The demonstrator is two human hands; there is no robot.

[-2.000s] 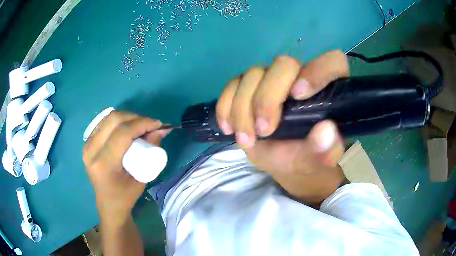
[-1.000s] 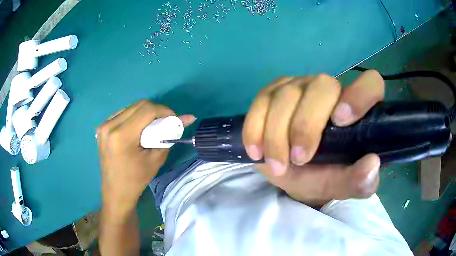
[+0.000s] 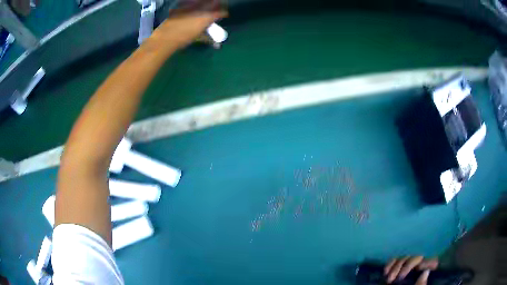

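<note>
My left hand [image 3: 197, 14] is stretched far out over the dark green belt at the top, blurred and partly cut off by the picture's edge. It holds a white fan body [image 3: 216, 33], of which the handle end shows. My right hand [image 3: 410, 268] is at the bottom right edge, closed around the black electric screwdriver [image 3: 372, 274]. Its bit is not discernible. Several white fan bodies [image 3: 151, 167] lie on the bench at the left, partly hidden behind my left arm. Small screws [image 3: 333, 192] lie scattered mid-bench.
A pale rail [image 3: 267, 104] curves between the bench and the belt [image 3: 333, 50]. Other white units [image 3: 28, 92] lie on the belt at the left and top left. A black and white box [image 3: 431, 145] stands at the right, with clear plastic [image 3: 499, 92] beyond it. A slim unit [image 3: 40, 259] lies lower left.
The view has shifted up towards the belt. My left hand has moved away from the screwdriver and out over the belt with the white body. The screwdriver is now low at the right.
</note>
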